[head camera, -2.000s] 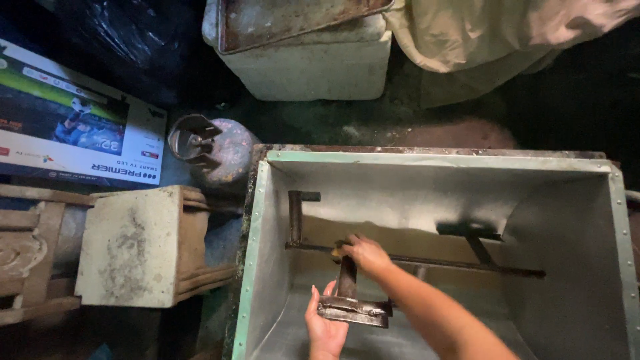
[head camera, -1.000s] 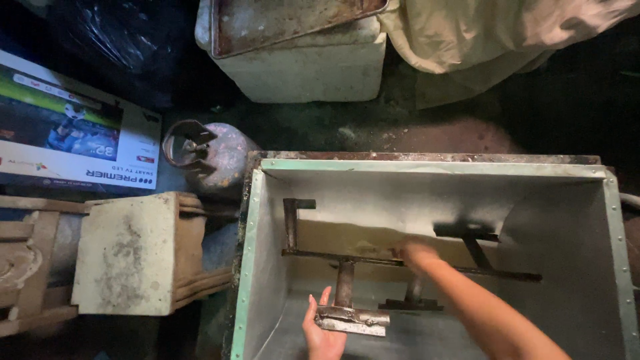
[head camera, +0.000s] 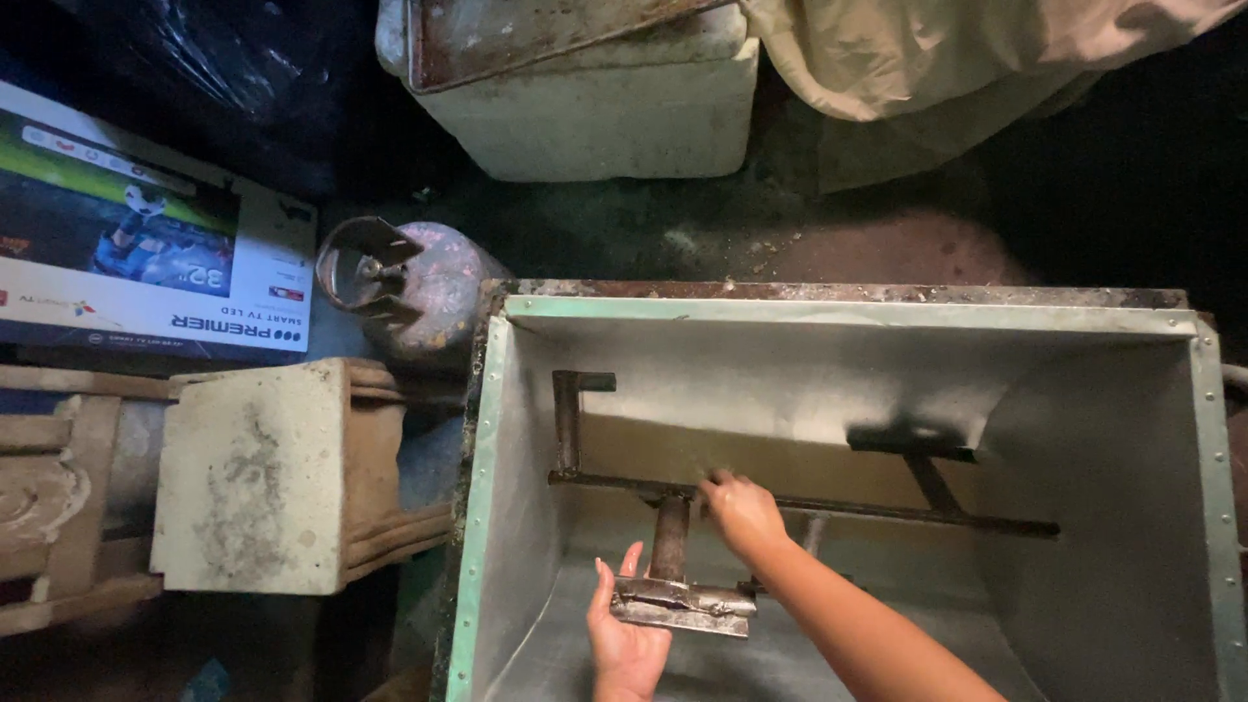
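A large sheet-metal trough (head camera: 848, 312) with a riveted rim fills the lower right. Inside it a dark metal mixing shaft (head camera: 916, 517) with several paddle arms runs across, and yellowish liquid (head camera: 780, 453) lies along the far side. My left hand (head camera: 629, 624) is gripping the nearest paddle (head camera: 682, 606), its fingers behind the metal. Close to where that paddle's arm meets the shaft is my right hand (head camera: 738, 512), blurred at the fingertips; whether it holds something cannot be told.
Left of the trough stand a worn gas cylinder (head camera: 439, 283), a pale stool or chair seat (head camera: 253, 478) and a printed TV box (head camera: 273, 253). Beyond it are a white foam box (head camera: 604, 117) with a rusty tray (head camera: 546, 39) on top and beige cloth (head camera: 897, 58).
My right hand moved from the paddle's arm out over the liquid, then came back beside the shaft near that arm. My left hand has stayed at the paddle.
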